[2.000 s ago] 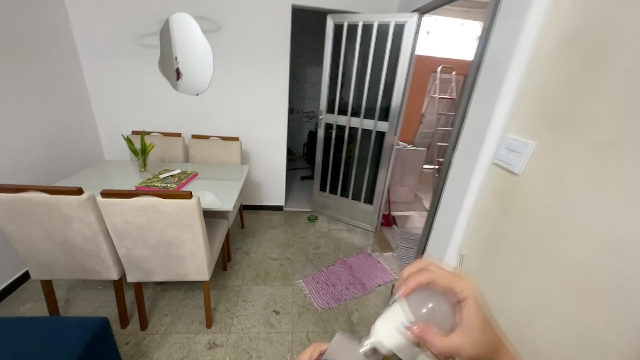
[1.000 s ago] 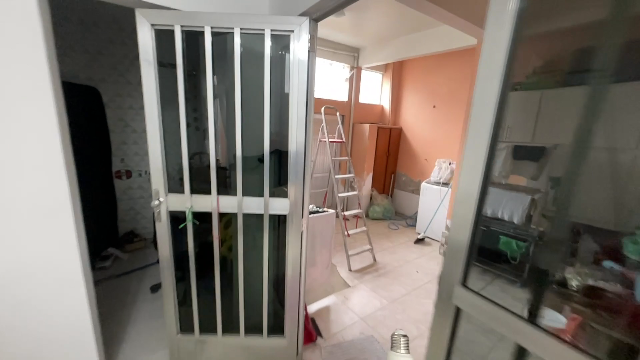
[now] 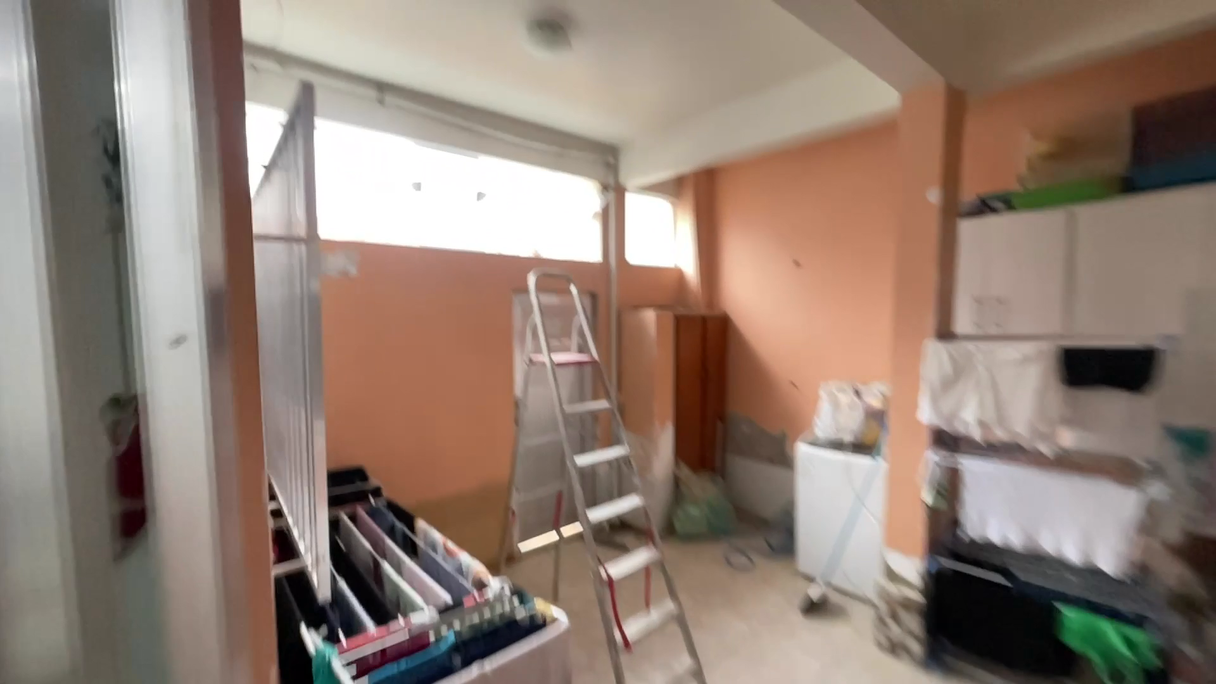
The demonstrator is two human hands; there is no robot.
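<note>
Neither my left hand nor my right hand shows in the head view, so what they hold is hidden. A metal folding stepladder [image 3: 600, 461] stands unfolded on the floor at the middle of the view. High up, a round ceiling lamp [image 3: 548, 34] is fixed to the white ceiling, blurred. At the lower left, clothes [image 3: 399, 570] hang close together on a drying rack, beside the ladder.
A metal-barred door [image 3: 293, 351] stands at the left, near the frame. Behind the ladder is a brown wooden cabinet [image 3: 698, 389]. To the right are a white appliance [image 3: 836, 513], an orange pillar [image 3: 917, 332] and hanging white cloths [image 3: 1050, 513].
The view has moved from the dining room through the doorway into the orange-walled area. The hands with a light bulb, seen two seconds ago, have left the view.
</note>
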